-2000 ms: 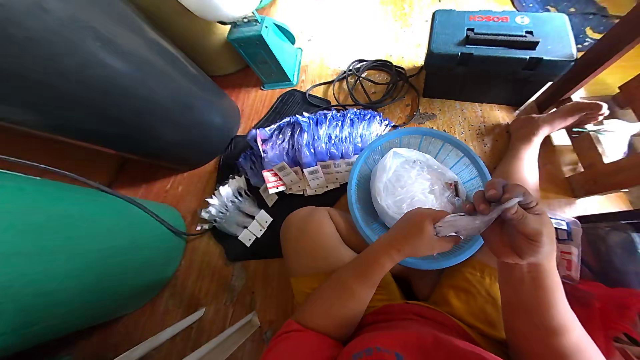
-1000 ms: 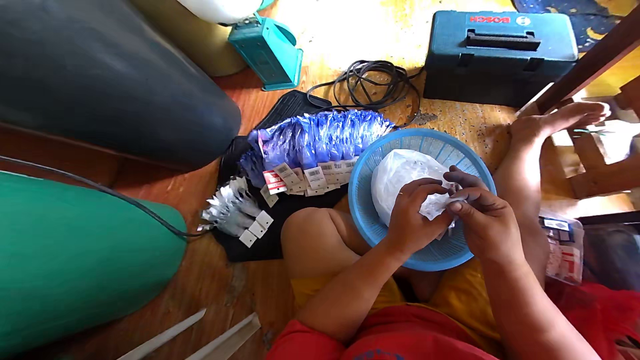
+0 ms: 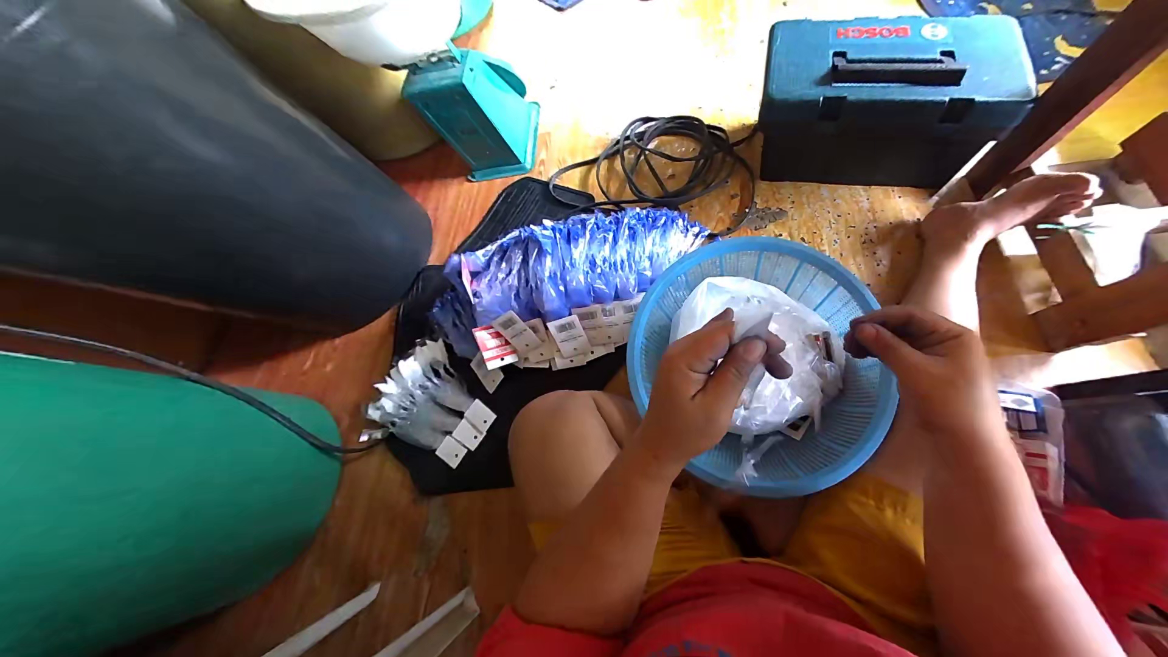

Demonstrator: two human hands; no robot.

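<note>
A blue plastic basket (image 3: 650,365) rests at my lap with a clear plastic bag (image 3: 730,294) of items inside. Above the bag's left part, my left hand (image 3: 707,383) pinches a small whitish piece (image 3: 754,321) between thumb and fingers. My right hand (image 3: 922,360) is over the basket's right rim, thumb and forefinger close together; whether something small is between them cannot be told. Left of the basket lie rows of blue plastic packets (image 3: 584,255) with white cards (image 3: 568,336) on a black mat (image 3: 474,476). Silvery packets with white tags (image 3: 415,397) lie nearer me.
A Bosch tool case (image 3: 899,100) stands at the back right, beside a coiled black cable (image 3: 675,164). A teal scale (image 3: 479,114) is at the back. Large black (image 3: 201,173) and green (image 3: 155,484) containers lie left. A clear plastic box (image 3: 1040,447) sits at my right.
My hands were together over the bag one second ago and are now apart. My left hand has moved a little left, and my right hand stands to the right over the rim.
</note>
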